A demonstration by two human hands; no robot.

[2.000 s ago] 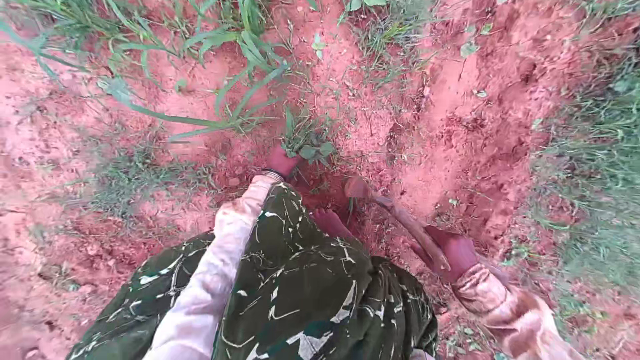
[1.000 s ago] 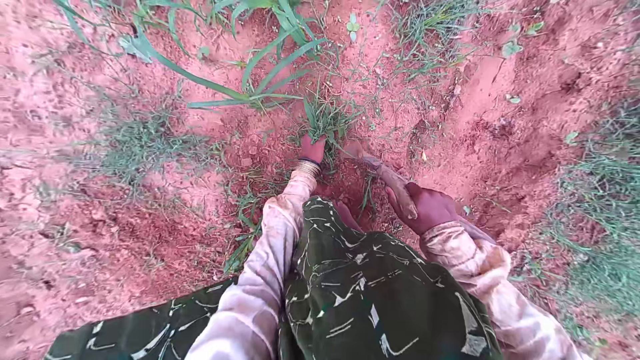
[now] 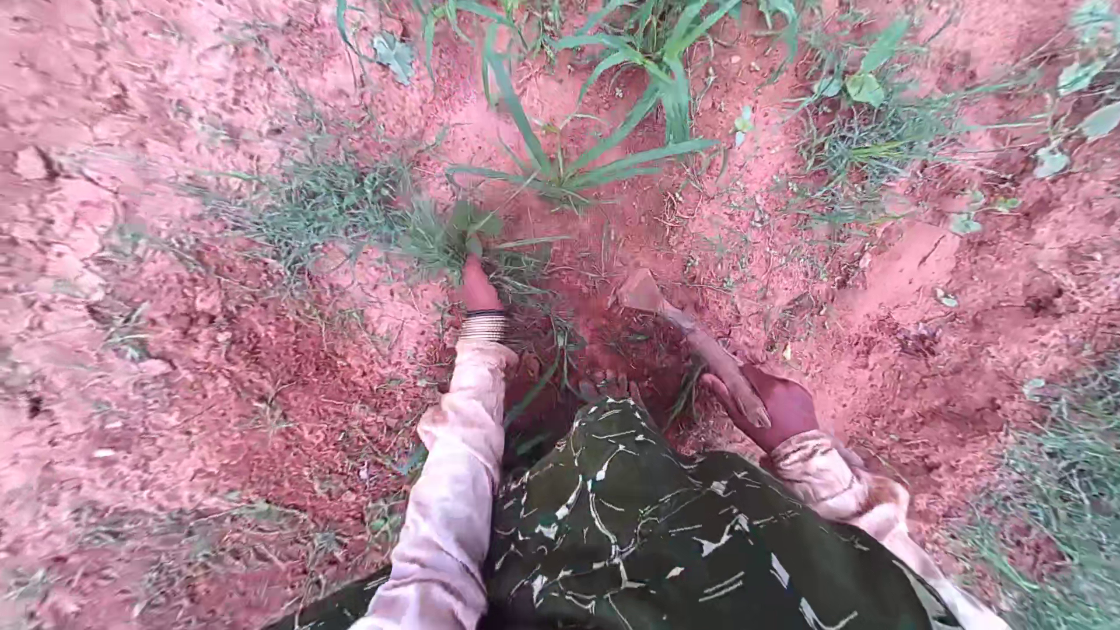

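My left hand (image 3: 479, 284), with bangles at the wrist, is closed around a bunch of pulled grass and leafy weeds (image 3: 455, 232) left of centre. Its fingers are partly hidden by the leaves. In my right hand (image 3: 774, 407), right of centre, lies the wooden handle of a short hand hoe (image 3: 713, 354). The tool slants up and left, and its flat soil-coated head (image 3: 640, 290) rests at the reddish ground. A broad-bladed grass plant (image 3: 560, 179) grows just above, between the two hands.
Low grass (image 3: 324, 206) grows to the left, and more weeds (image 3: 866, 131) stand at the upper right. Denser grass (image 3: 1050, 516) lines the lower right edge. Toes (image 3: 608, 385) show beyond the dark patterned cloth (image 3: 647, 525) over my knees. Loose clods lie at the left.
My left hand has moved left, away from the hoe head, with greens in it. The right hand still holds the hoe. The view has shifted.
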